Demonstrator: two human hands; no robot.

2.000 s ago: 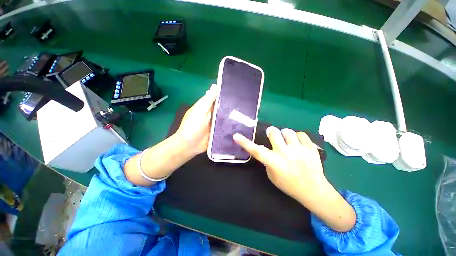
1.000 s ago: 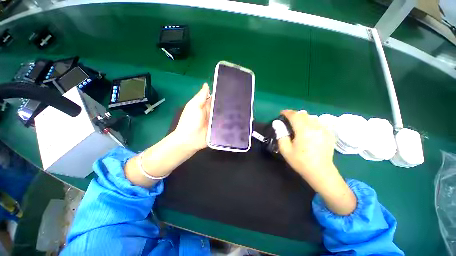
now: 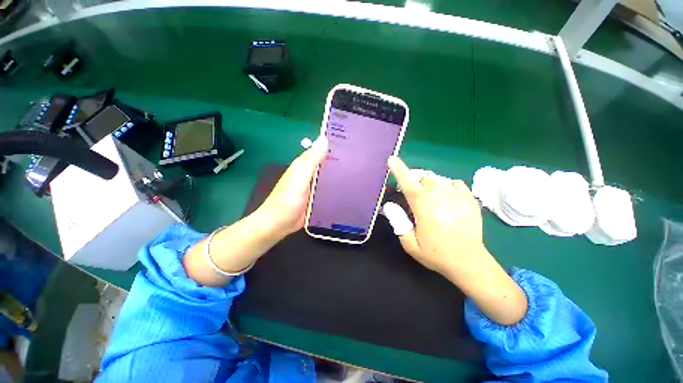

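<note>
The smartphone (image 3: 356, 164) is upright in front of me, pale-cased, with a lit purplish screen showing small text lines. My left hand (image 3: 293, 187) holds it by its left side and lower part. My right hand (image 3: 442, 217) is at its right, index fingertip at the phone's right edge, a white finger cot (image 3: 398, 218) on the thumb. A small dark patch shows between thumb and index finger; whether it is a held display unit is unclear. The black mat (image 3: 337, 292) lies below both hands.
Several display units (image 3: 191, 141) stand at left, another (image 3: 268, 63) at the back. A white box (image 3: 105, 213) with a black flexible arm (image 3: 64, 148) is at left. White pads (image 3: 524, 196) lie in a row at right, beside a white post (image 3: 580, 112). A clear plastic bag (image 3: 672, 288) is far right.
The screen has changed from plain purplish to one with text. The black unit held in my right hand one second ago is no longer clearly visible. My right index finger is now at the phone's edge.
</note>
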